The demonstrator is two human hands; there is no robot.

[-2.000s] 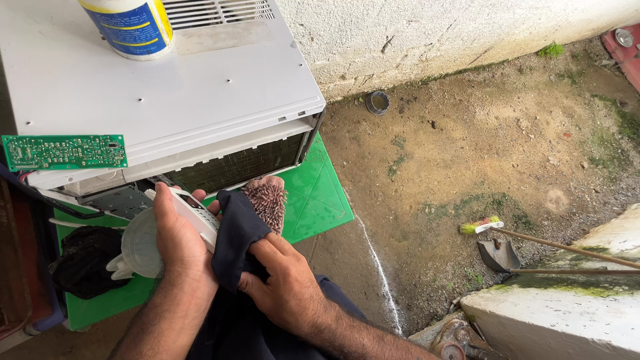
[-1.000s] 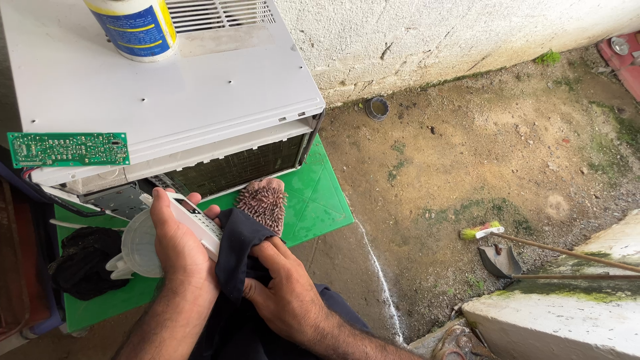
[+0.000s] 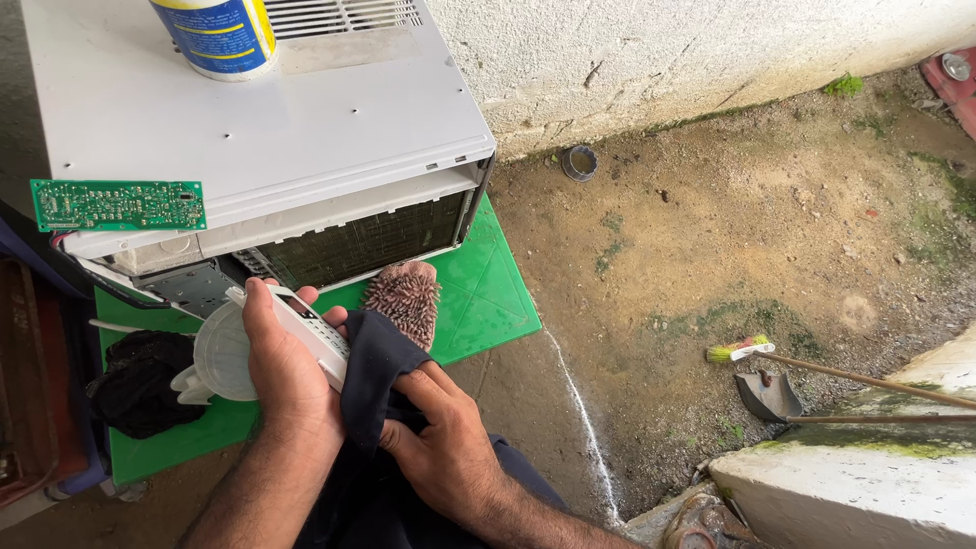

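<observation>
My left hand point(image 3: 286, 358) holds a white plastic panel point(image 3: 314, 333) with a dark window and small slots, tilted between thumb and fingers. A dark blue cloth point(image 3: 374, 374) is gripped in my right hand point(image 3: 442, 427) and lies against the panel's lower end. Beyond my hands stands a white window air conditioner point(image 3: 290, 130) with its finned coil point(image 3: 374, 236) exposed. A green circuit board point(image 3: 118, 205) rests on its front left edge. A pink chenille wash mitt point(image 3: 404, 301) sits on the green table point(image 3: 488, 297), just past the cloth.
A blue and white container point(image 3: 221, 38) stands on the air conditioner. Left of my hands are a translucent plastic jug point(image 3: 225, 354) and black cloth or plastic point(image 3: 141, 385). A brush point(image 3: 740, 349) and dustpan point(image 3: 768, 396) lie on the ground, right, beside a white wall point(image 3: 862, 488).
Little differs in how the panel and cloth are held. The dark cloth has shifted slightly over the panel's lower end.
</observation>
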